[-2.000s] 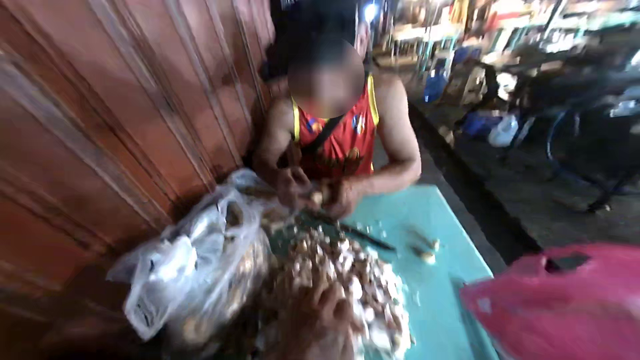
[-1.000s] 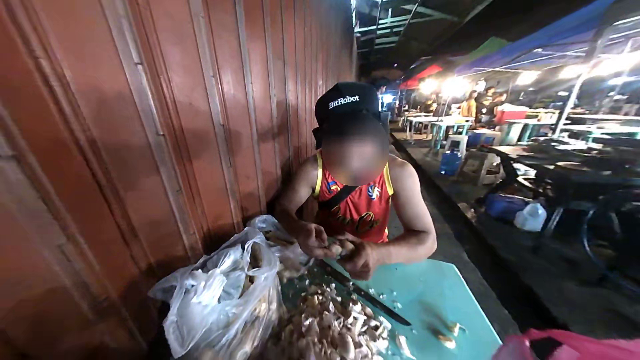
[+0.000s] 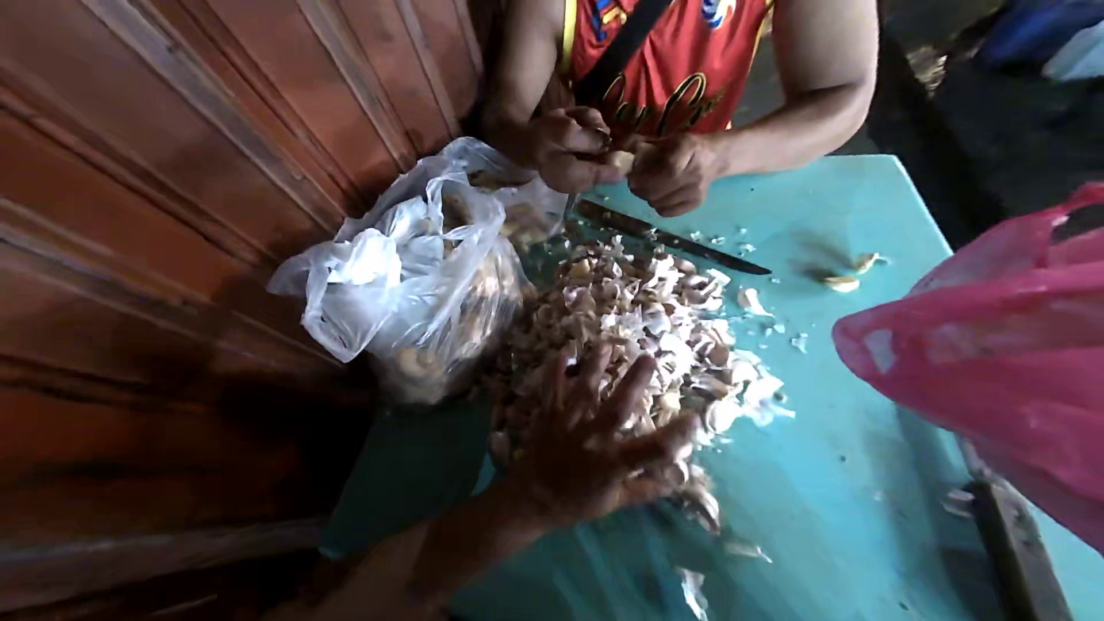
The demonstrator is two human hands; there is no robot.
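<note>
My left hand (image 3: 595,440) reaches in from the lower left, fingers spread over the near side of a pile of garlic cloves and loose skins (image 3: 664,345). It looks palm down, touching the pile, with nothing visibly gripped. Left of the pile stands a clear plastic bag (image 3: 431,302) with garlic inside. A dark-bladed knife (image 3: 673,237) lies beyond the pile. At the right edge is a pink plastic bag (image 3: 992,328); what holds it up is not visible. My right hand is out of view.
Across the turquoise table (image 3: 828,492), a person in a red sleeveless jersey (image 3: 673,69) holds a pale piece, perhaps garlic (image 3: 619,161), in both hands. Two pale pieces (image 3: 841,283) lie right of the knife. A dark-handled object (image 3: 1005,543) is at lower right. A reddish ribbed wall (image 3: 172,216) borders the left.
The view has tilted down since one second ago. My left hand, out of view then, shows again on the pile, where a hand also was two seconds ago.
</note>
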